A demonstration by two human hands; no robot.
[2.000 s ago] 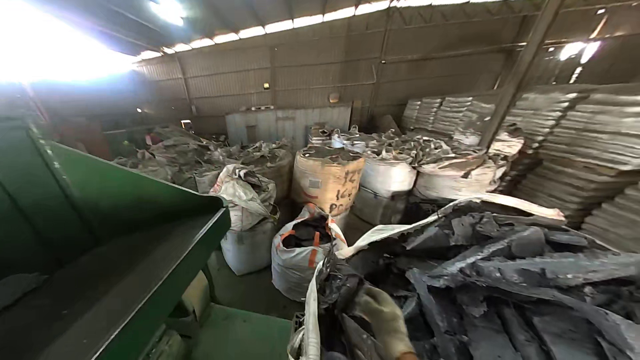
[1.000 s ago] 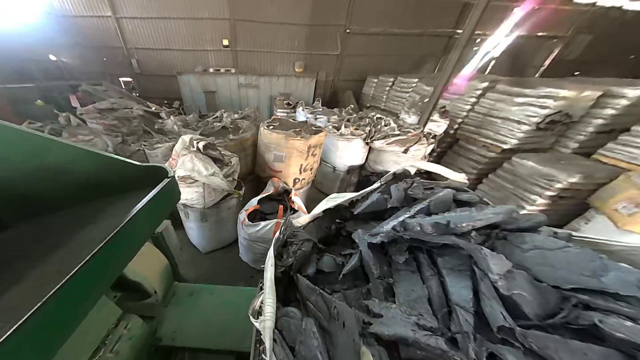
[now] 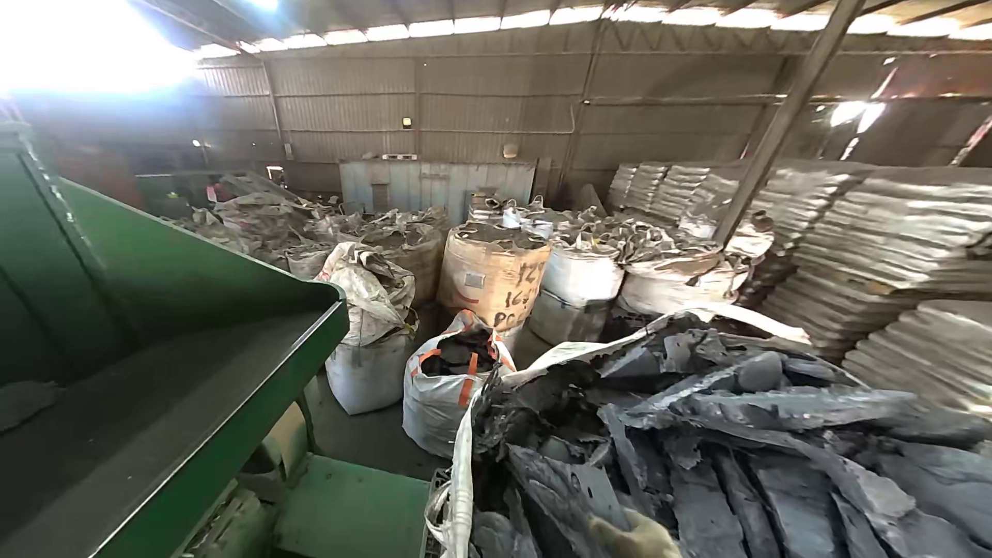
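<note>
A gloved hand [image 3: 635, 535], which looks like my right hand, shows at the bottom edge, its fingers against a dark flat piece of scrap [image 3: 570, 492]. Whether it grips the piece is not clear. Around it lie many dark grey, rough-edged slabs and strips [image 3: 798, 480], heaped in a large white woven bulk bag [image 3: 463, 473] whose rim is folded at the left. My left hand is out of the frame. To the left stands a green metal hopper or chute [image 3: 232, 457] with a dark, wide bed [image 3: 155, 395]; one dark piece [image 3: 27, 403] lies on it.
Beyond the heap stand a smaller white bag with orange straps [image 3: 434, 403], a tied white bag [image 3: 368, 372] and a tan bulk bag with writing [image 3: 488, 271]. A green metal platform [image 3: 353, 508] is low at centre left. Stacked sacks [image 3: 891, 225] and a slanted post [image 3: 790, 116] are at the right.
The gloved hand, seen over the left part of the heap two seconds ago and barely visible one second ago, now shows at the bottom edge. The view has swung right and back.
</note>
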